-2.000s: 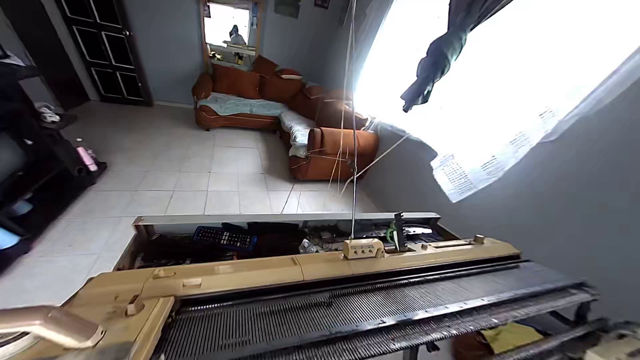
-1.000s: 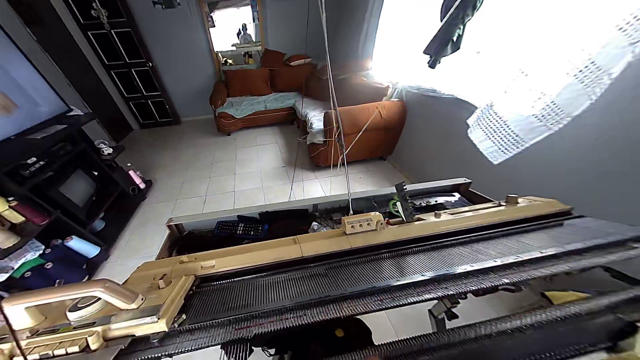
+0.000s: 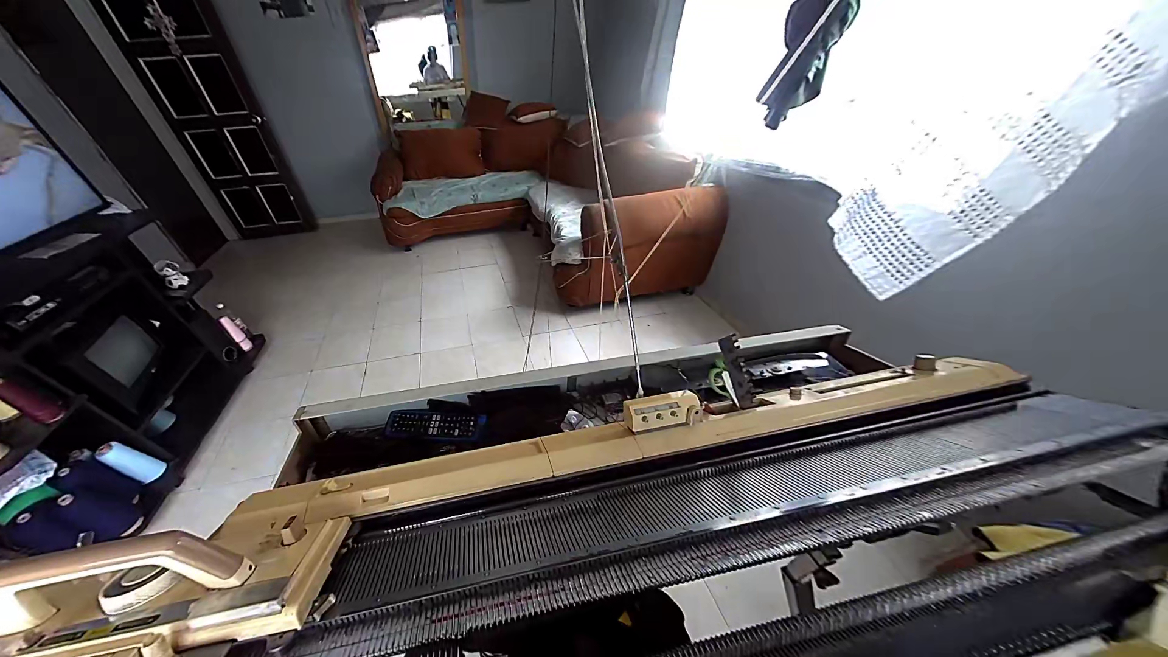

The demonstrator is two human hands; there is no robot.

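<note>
Neither my left hand nor my right hand shows in the head view. A flatbed knitting machine (image 3: 584, 461) with a beige plastic body spans the lower half. Its ribbed metal needle bed (image 3: 693, 502) runs slantwise from lower left to right. The beige carriage with its curved handle (image 3: 173, 552) sits at the machine's left end. Several pale yarn strands (image 3: 602, 173) come down from above to a small beige block (image 3: 662, 412) on the rear rail. A second toothed bed (image 3: 949, 584) lies lower, at the right.
Behind the machine, a long open tray (image 3: 411, 394) holds a remote control (image 3: 434, 425), green-handled scissors (image 3: 723, 379) and tangled small items. A black shelf unit (image 3: 100, 365) with yarn cones (image 3: 132, 463) stands left. An orange sofa (image 3: 652, 242) and a white curtain (image 3: 949, 210) are farther back.
The view has swung left, bringing the shelf unit and more of the carriage into sight. No hand shows in any of the frames.
</note>
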